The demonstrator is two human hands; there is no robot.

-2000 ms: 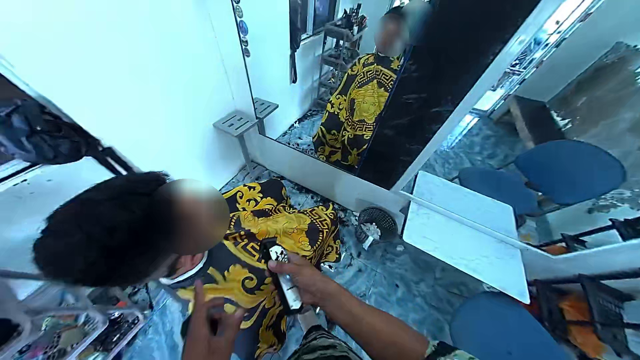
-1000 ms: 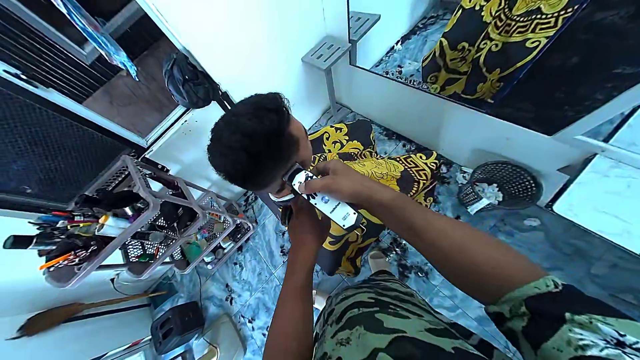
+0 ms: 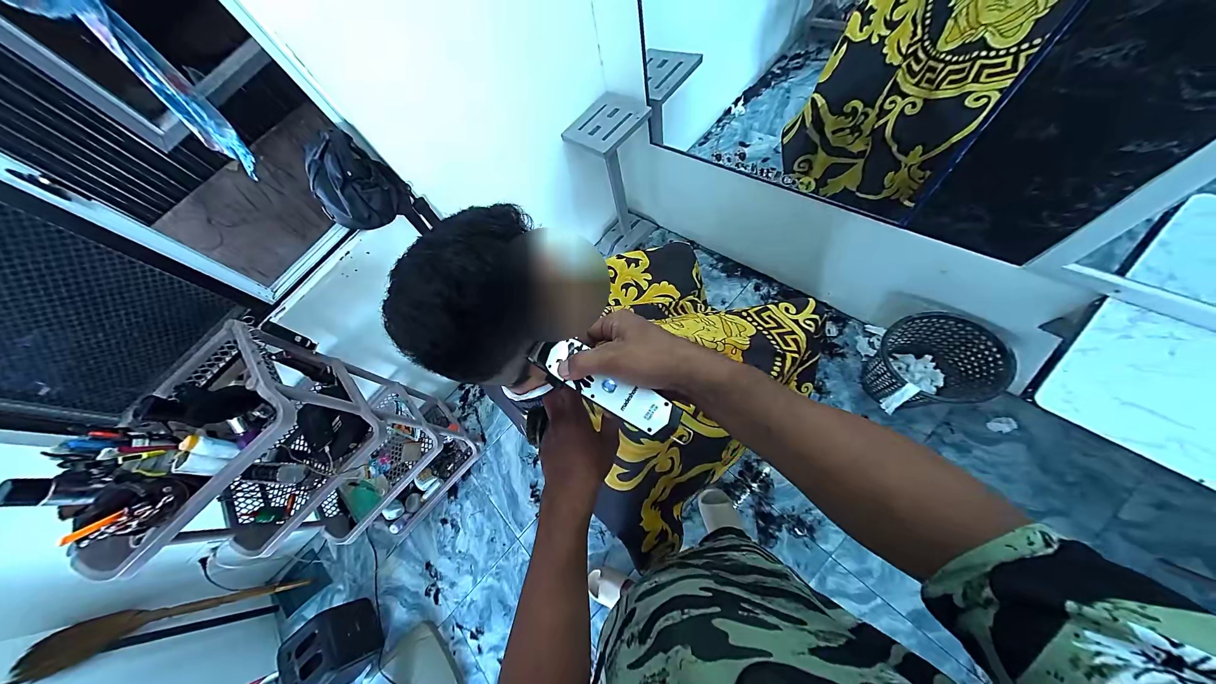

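A seated person with short dark hair (image 3: 456,294) wears a black and gold patterned barber cape (image 3: 665,465). My right hand (image 3: 632,351) is closed on a white and black hair clipper (image 3: 617,397), whose blade end lies at the lower side of the person's head, near the neck. Just below it my left hand (image 3: 570,418) is raised by the neck and collar; its fingers are mostly hidden, with something dark beside them that I cannot make out.
A tiered plastic rack (image 3: 275,399) with combs, scissors and bottles stands left. A broom (image 3: 85,646) lies lower left. A mesh waste basket (image 3: 959,351) holds crumpled tissue at right, near a marble-patterned surface (image 3: 1130,361). Cut hair litters the tiled floor (image 3: 836,570). A mirror (image 3: 855,114) shows the cape.
Two seconds ago my left hand was apart from the head with fingers spread; now it is at the neck. The clipper has moved up to the head. The view has swung left.
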